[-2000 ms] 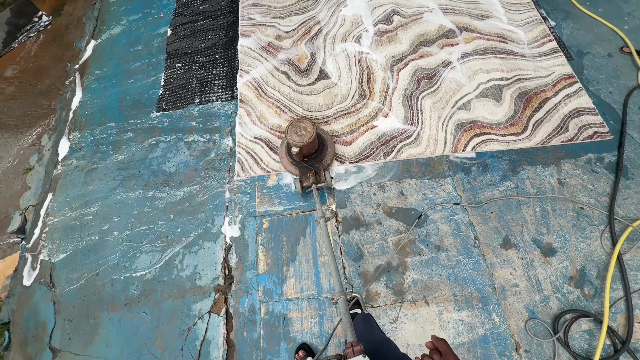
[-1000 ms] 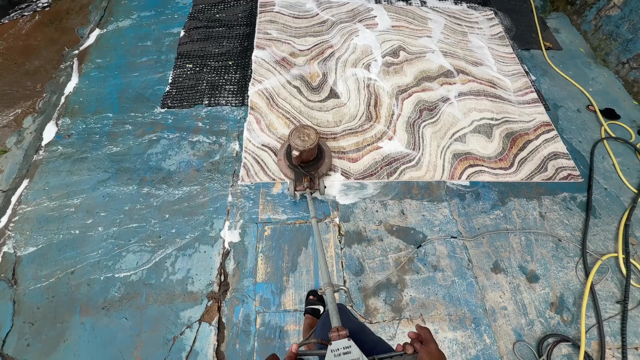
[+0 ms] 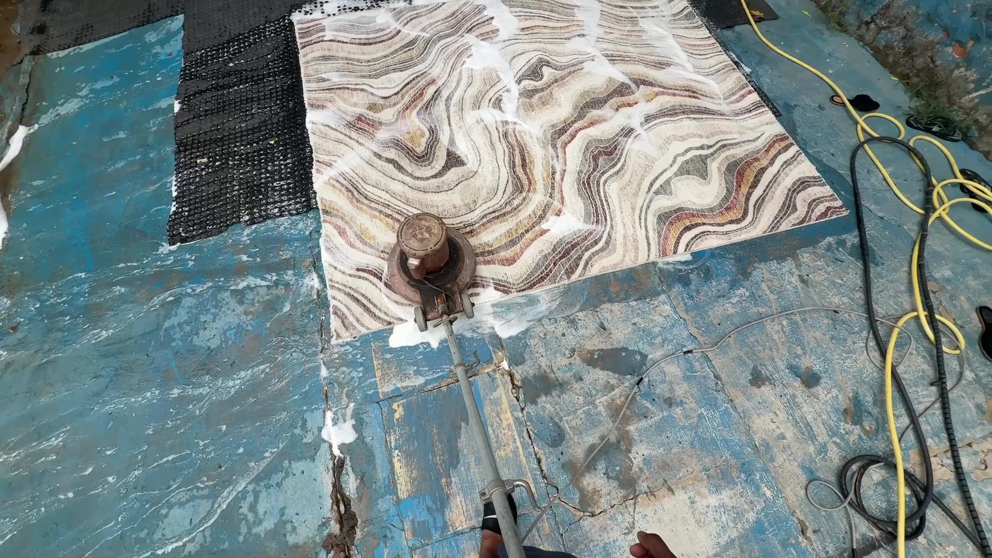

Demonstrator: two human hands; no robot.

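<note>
A rotary floor scrubbing machine with a rusty round motor housing rests on the lower left corner of a wavy-patterned rug. White foam lies in streaks over the rug and along its near edge. The machine's long metal handle pole runs down to the bottom edge of the view. My right hand shows only in part at the bottom edge, right of the pole; what it touches is cut off. My left hand is out of sight. A foot in a black sandal is partly behind the pole.
Black perforated matting lies left of and under the rug. A yellow hose and black cable coil at the right, near several dark sandals. A thin grey cable crosses the cracked blue floor.
One second ago both hands showed by the handle's grips; now only part of my right hand shows. The view has shifted. The machine stays at the rug's near left corner.
</note>
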